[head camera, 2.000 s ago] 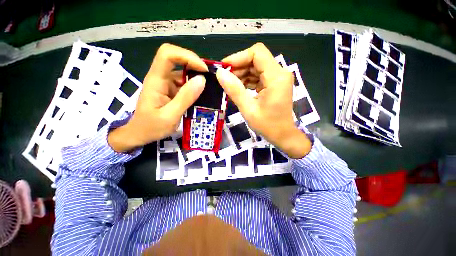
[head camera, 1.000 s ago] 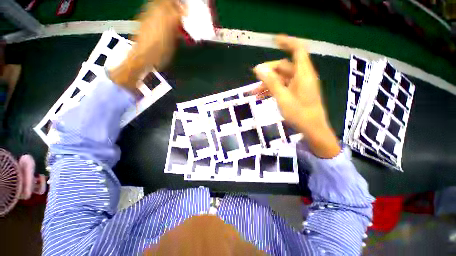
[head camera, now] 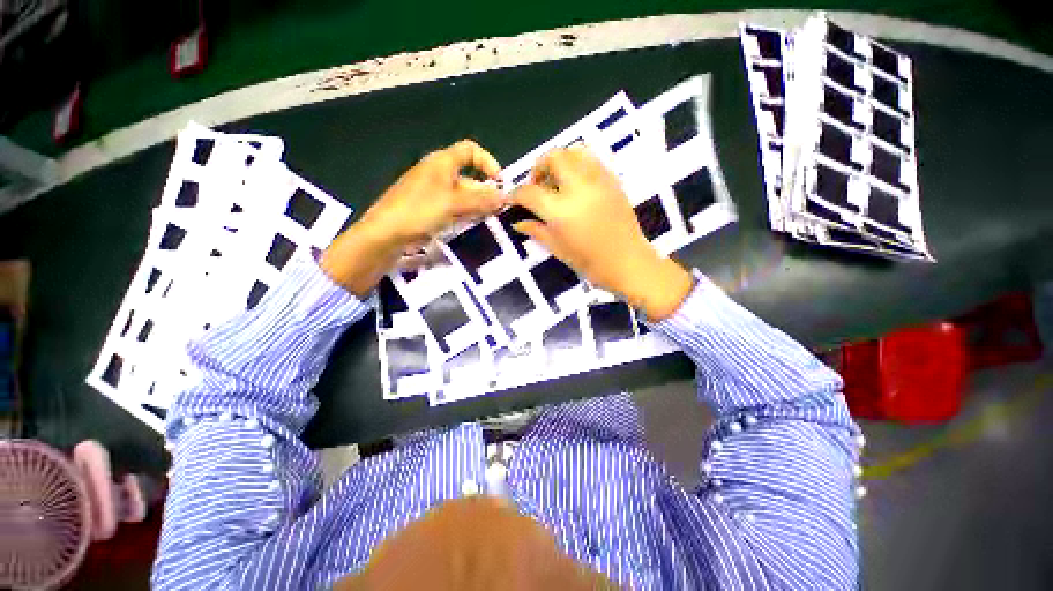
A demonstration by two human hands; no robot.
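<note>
White die-cut film sheets [head camera: 510, 303] with rows of dark glossy squares overlap in the middle of the bench. The top sheet slants up to the right, and its right end looks slightly curled. My left hand [head camera: 427, 206] is at its upper left edge, thumb and fingers pinched. My right hand [head camera: 591, 219] is bent over the same edge, its fingertips almost touching the left ones. Both seem to grip the sheet's edge. The fingers hide exactly what is pinched, and no phone shows in either hand.
White carrier sheets with open squares [head camera: 214, 248] lie at left. A stack of filled sheets [head camera: 854, 139] lies at right. Red phones [head camera: 188, 52] are on the green conveyor beyond the pale edge strip [head camera: 404, 64]. A pink fan [head camera: 40, 508] stands lower left, a red object [head camera: 924, 372] lower right.
The phone went from both hands to the left hand near the belt, then out of the hands. Both hands have come together over the middle sheets, and the top sheet has turned and shifted up right.
</note>
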